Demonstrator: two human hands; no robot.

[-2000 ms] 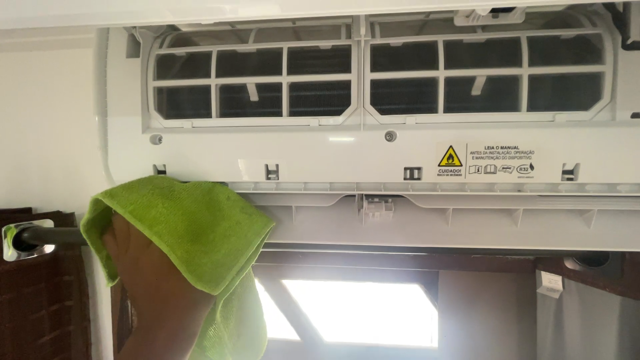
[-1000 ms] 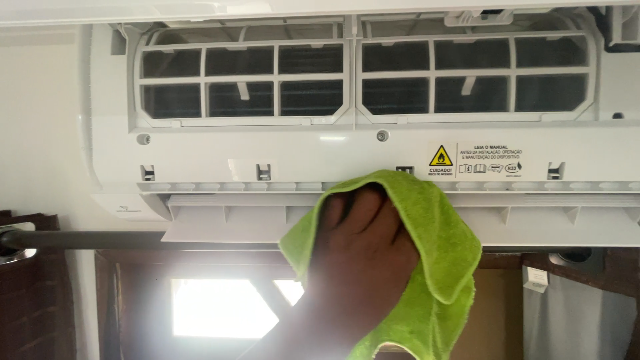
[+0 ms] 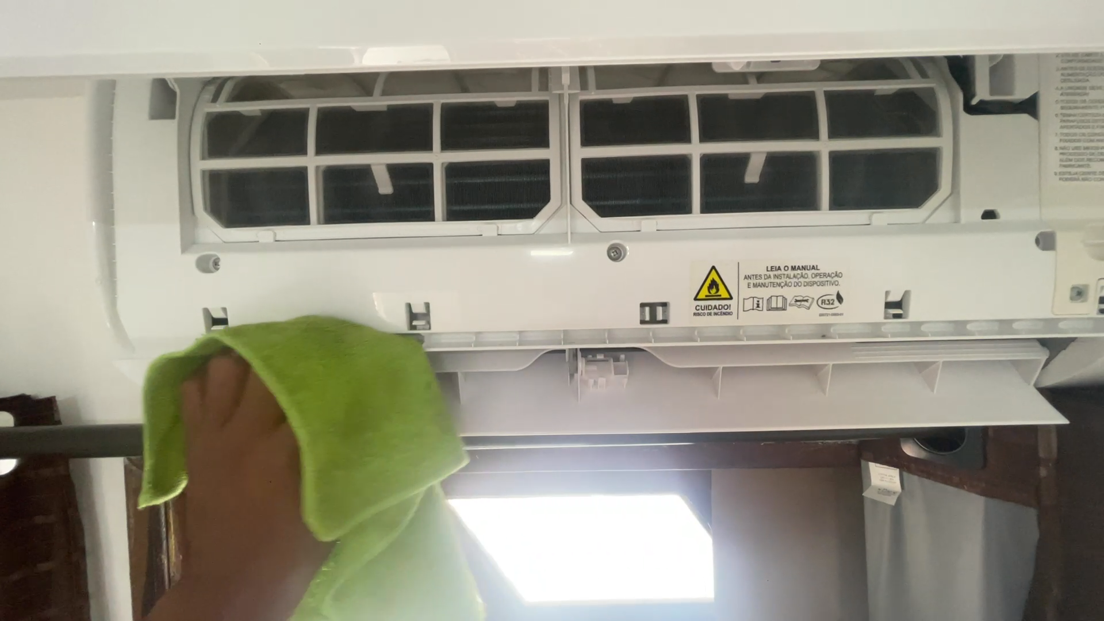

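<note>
My left hand (image 3: 246,483) is raised at the lower left, its back toward the camera and fingertips tucked under a green microfiber cloth (image 3: 371,431). The cloth drapes over the hand and hangs down on its right. It lies against the lower left edge of the white casing of a split air conditioner's indoor unit (image 3: 517,285), covering the left end of the air-outlet flap (image 3: 759,405). Above are two mesh air filters in white frames (image 3: 379,159) (image 3: 759,155). My right hand is out of view.
The raised front panel (image 3: 552,34) spans the top. A dark curtain rod (image 3: 69,442) runs below the unit, with brown curtain fabric (image 3: 39,517) at left and grey fabric (image 3: 949,552) at right. A bright window (image 3: 604,543) is underneath.
My left hand, holding the cloth, was at the left end two seconds ago, then near the middle of the lower edge, and is now back at the left.
</note>
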